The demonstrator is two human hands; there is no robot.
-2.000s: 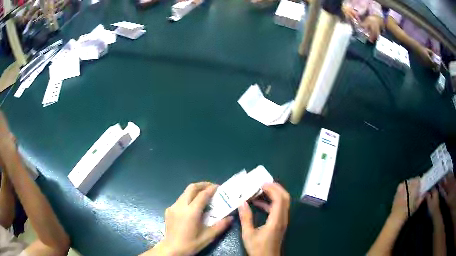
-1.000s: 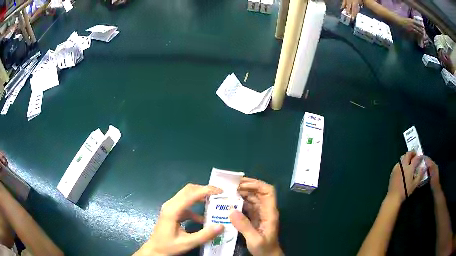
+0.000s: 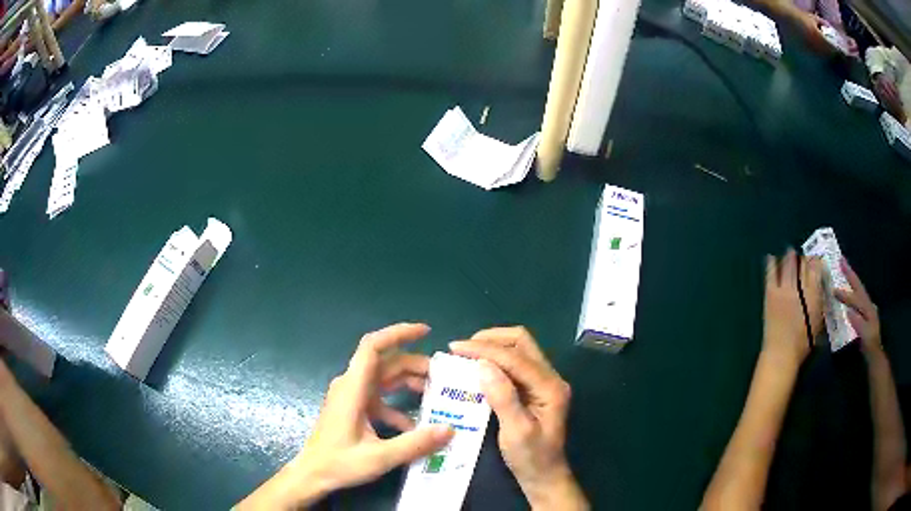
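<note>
A white product box (image 3: 452, 424) with blue print and a green mark stands out between my hands at the bottom centre. Its top end looks closed and its lower end is cut off by the picture edge. My left hand (image 3: 375, 414) has its thumb on the front face, with its other fingers curved beside the box. My right hand (image 3: 519, 399) holds the box's upper right edge, with its fingers by the top end. A closed box (image 3: 613, 267) lies to the right. An open carton (image 3: 168, 299) with raised end flaps lies to the left.
A folded white paper (image 3: 479, 155) lies by a pale post (image 3: 566, 95). A pile of white sheets (image 3: 85, 125) lies far left. Another person's hands (image 3: 799, 304) hold a box at right. An arm (image 3: 45, 434) reaches in at lower left. White boxes (image 3: 734, 27) lie at the back right.
The end flap that stood up from the held box is now down. My right hand has moved to the box's top right edge. The view has shifted, so table items appear higher.
</note>
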